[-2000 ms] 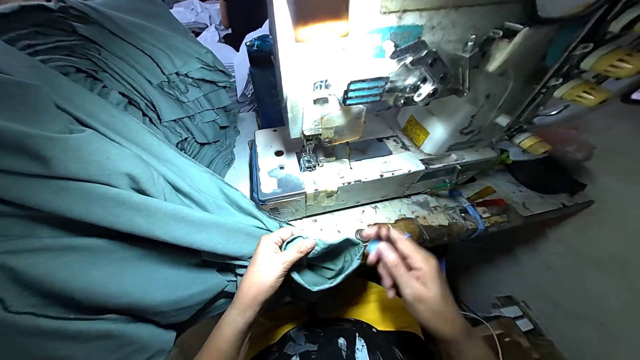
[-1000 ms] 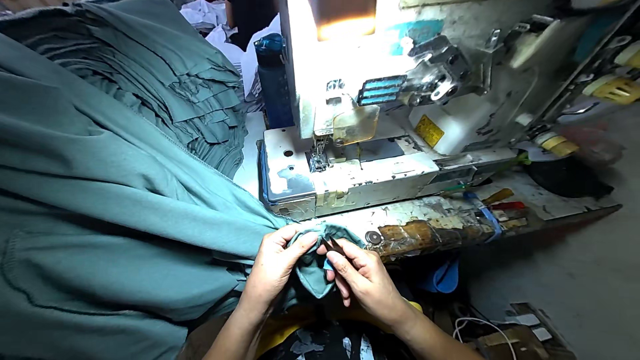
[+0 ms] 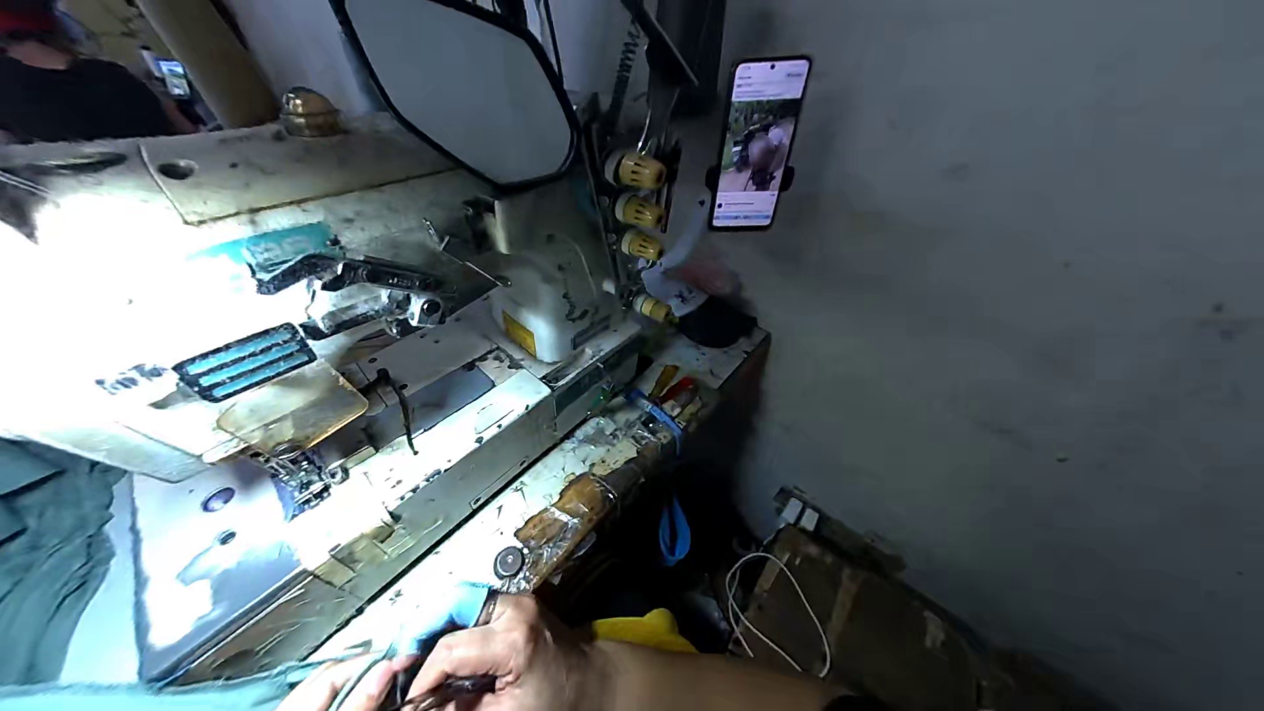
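At the bottom of the head view, my right hand (image 3: 499, 652) is closed around a small dark tool, perhaps thread snips, with a light-blue piece at its upper end. Only the fingers of my left hand (image 3: 341, 683) show at the lower edge, beside the right fingers and against the green fabric (image 3: 217, 693). That fabric runs along the bottom left. Above both hands stands an industrial sewing machine (image 3: 474, 459), its presser foot (image 3: 301, 484) lit brightly. More green cloth (image 3: 49, 563) hangs at the left of the machine bed.
A dark round knob (image 3: 509, 562) sits on the worn table edge (image 3: 583, 494). Beyond are a mirror (image 3: 474, 89), yellow thread tensioners (image 3: 637, 170) and a phone (image 3: 760, 143) by the wall. A cardboard box (image 3: 859, 612) and white cable lie lower right. A person (image 3: 79, 94) is at upper left.
The view has swung far to the right, bringing the phone and wall in. My hands now show at the bottom edge, the left one mostly cut off.
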